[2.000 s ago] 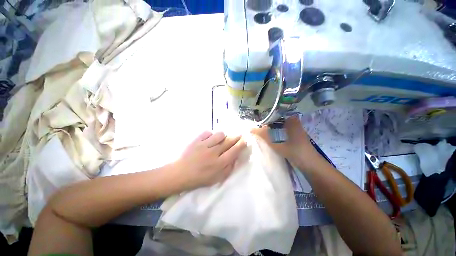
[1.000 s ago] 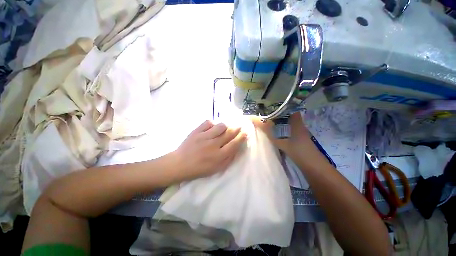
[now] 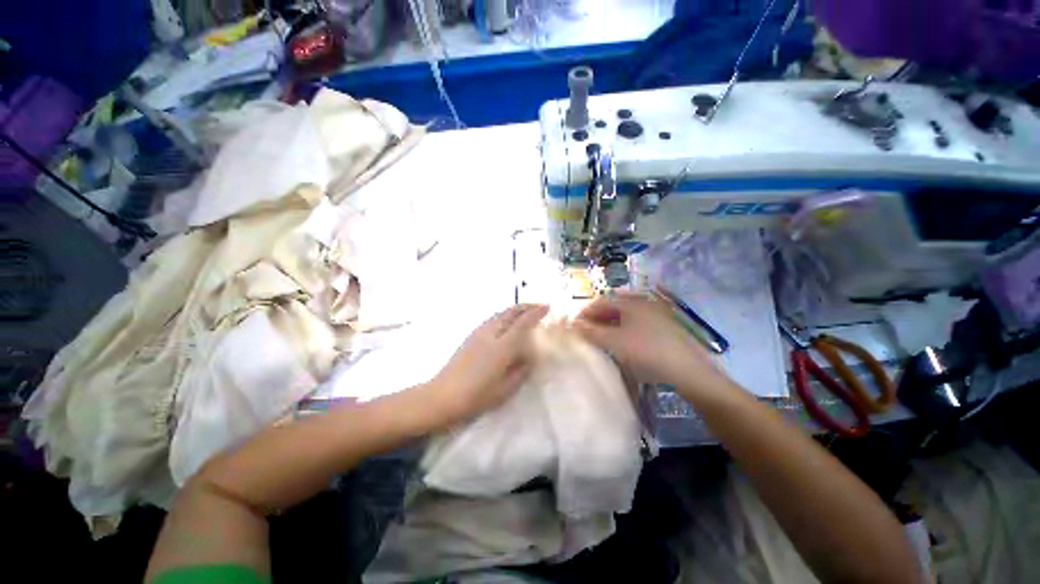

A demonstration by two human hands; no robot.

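Note:
A cream garment panel [image 3: 542,428] lies in front of the needle and hangs over the table's front edge. My left hand [image 3: 493,363] rests on its left side, fingers near the needle area. My right hand [image 3: 641,333] pinches the cloth's upper edge close to the presser foot [image 3: 587,280] of the white sewing machine [image 3: 730,148]. Both hands are bare. The lamp's glare washes out the cloth edge, so its contact with the foot cannot be told.
A big cream cloth pile [image 3: 245,297] covers the table's left. Right of the needle are a written paper [image 3: 747,331], a dark blue slim tool [image 3: 698,319], red and orange scissors [image 3: 842,382] and a lilac thread bunch [image 3: 804,268]. Cream cloth [image 3: 981,513] hangs lower right.
The view has tilted up and widened, showing more behind the machine. My right hand has come out from beside the needle to the front of it. The panel hangs more bunched.

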